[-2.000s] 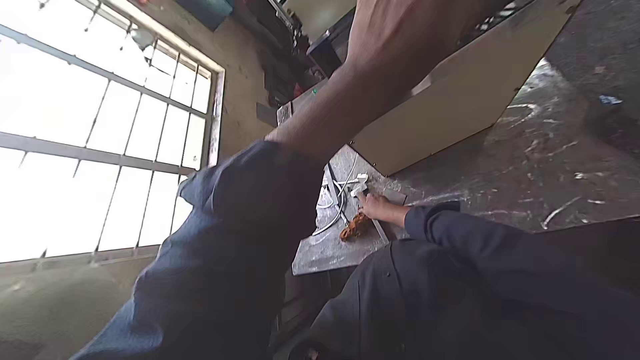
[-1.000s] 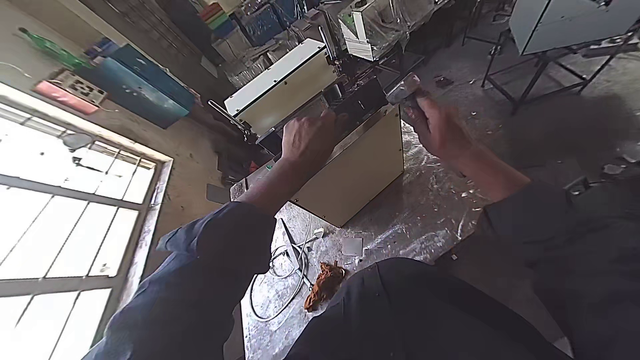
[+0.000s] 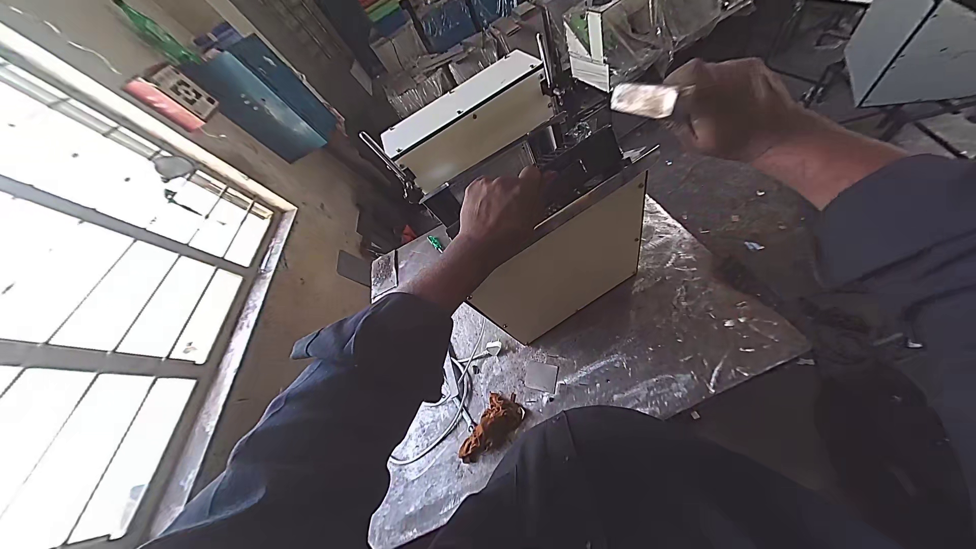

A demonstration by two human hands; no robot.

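A cream metal-cased machine (image 3: 564, 263) stands on a worn metal-topped table (image 3: 679, 335). My left hand (image 3: 503, 206) is curled at the machine's open top, beside its black mechanism (image 3: 587, 164); its fingertips, and anything in them, are hidden. Up and to the right, clear of the casing, my right hand (image 3: 724, 107) is closed on a blurred tool that looks like a hammer (image 3: 644, 101), its pale, blocky head pointing left. Nearer my body, an orange-brown rag (image 3: 492, 427), a light grey cable (image 3: 438, 446) and a small flat square plate (image 3: 541, 377) lie on the tabletop.
Behind the machine is another cream casing (image 3: 476, 114) with metal rods at its ends. Plastic-wrapped items (image 3: 640, 30) stand farther back. A barred window (image 3: 114, 305) and a blue wall box (image 3: 263, 95) are at left. A grey cabinet (image 3: 915, 53) is at upper right.
My right hand, earlier down by the cable and rag, is now raised with the hammer-like tool. My left hand has come from close before the camera onto the machine's top. The view has shifted greatly.
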